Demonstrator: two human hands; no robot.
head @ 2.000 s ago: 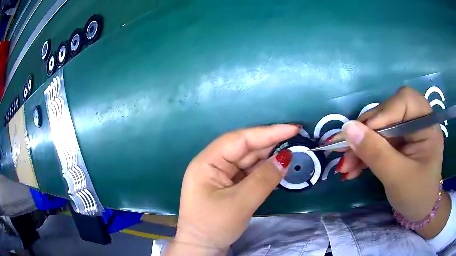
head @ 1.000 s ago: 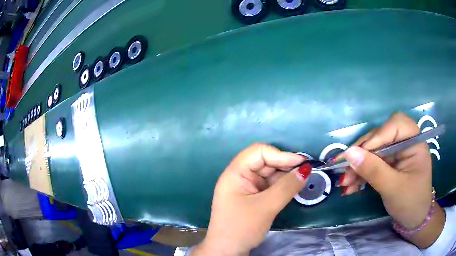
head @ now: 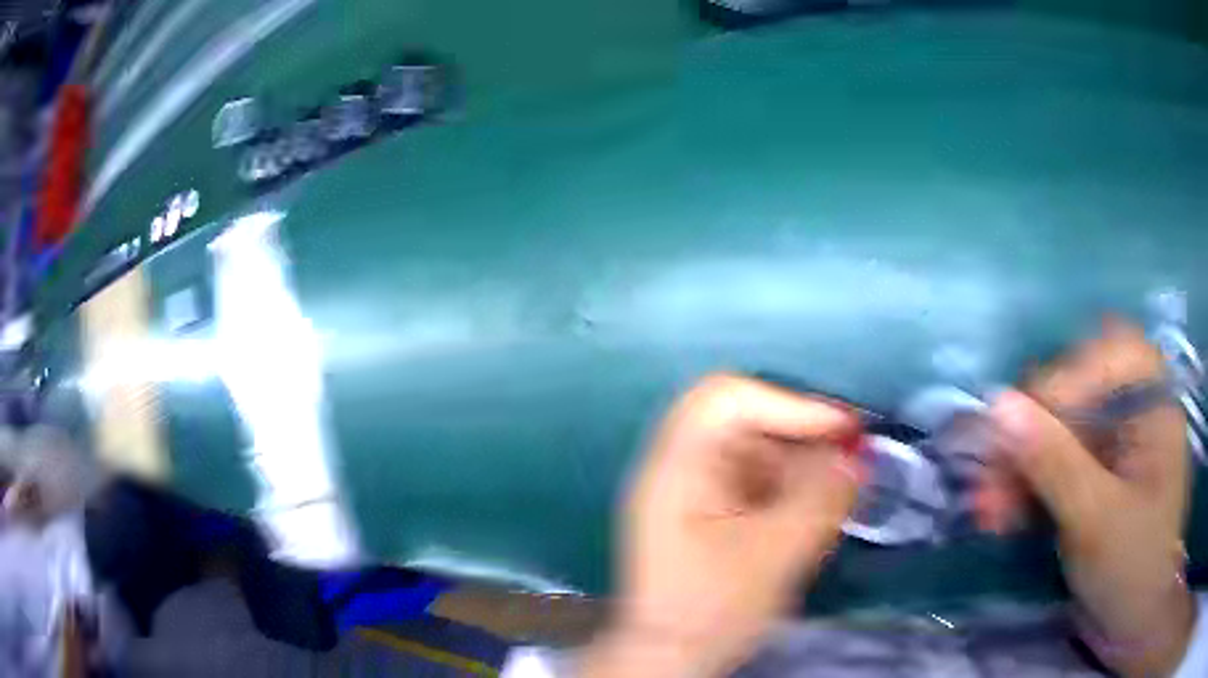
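Observation:
The frame is badly blurred. My left hand [head: 742,510] is closed on the edge of a round black part [head: 901,490] with a white ring around its grey centre. My right hand [head: 1106,490] is just right of the part, fingers bent, with the dark smear of the tweezers [head: 1133,401] between them. The tweezers' tip cannot be made out. Pale arc stickers [head: 954,404] show faintly between and behind the hands, and more [head: 1183,371] show at the right edge.
A pale sticker sheet [head: 285,397] lies at left on the green bench [head: 530,437], with a tan board [head: 126,384] beyond it. Black parts [head: 351,119] stand in a row at upper left. A red bin [head: 61,166] is at far left. A blurred person [head: 40,517] is at lower left.
The view has shifted and blurred. Both hands and the held part appear farther right. A blurred person has come into view at lower left.

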